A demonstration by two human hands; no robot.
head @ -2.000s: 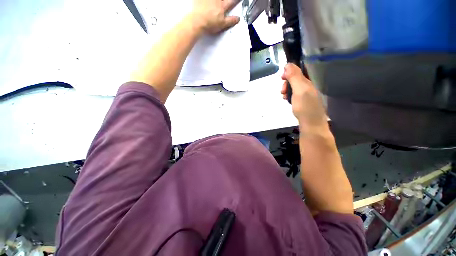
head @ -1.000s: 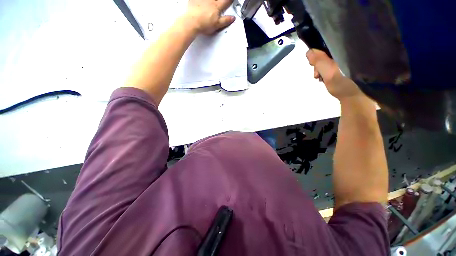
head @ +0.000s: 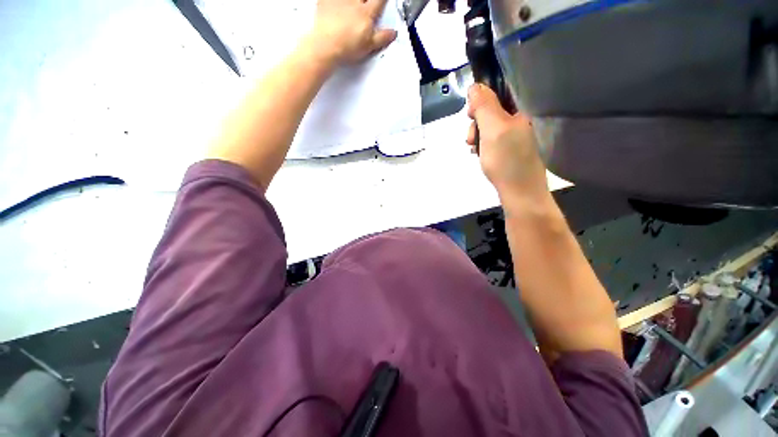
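Note:
The straight knife cutting machine (head: 631,102) fills the upper right, its motor body large and close. My right hand (head: 503,136) is closed around its black machine handle (head: 484,55). Part of the grey base plate (head: 444,96) shows between the paper and the handle. My left hand (head: 354,30) lies spread on the white paper marker (head: 354,107), left of the machine's metal parts at the top edge. A dark fabric edge shows beside the paper. The knife's cutting point cannot be made out.
A cut piece with a curved dark edge (head: 64,192) lies at left; a dark slit (head: 207,36) shows at upper left. The white table (head: 384,201) ends before me. Black scraps litter the dark floor; a grey-white cylindrical thing (head: 34,401) is at lower left, rolls and rails at lower right.
The machine swung right and tilted, then came back left with my right hand on its handle. The base plate turned with it and now shows less. My left hand stays on the paper.

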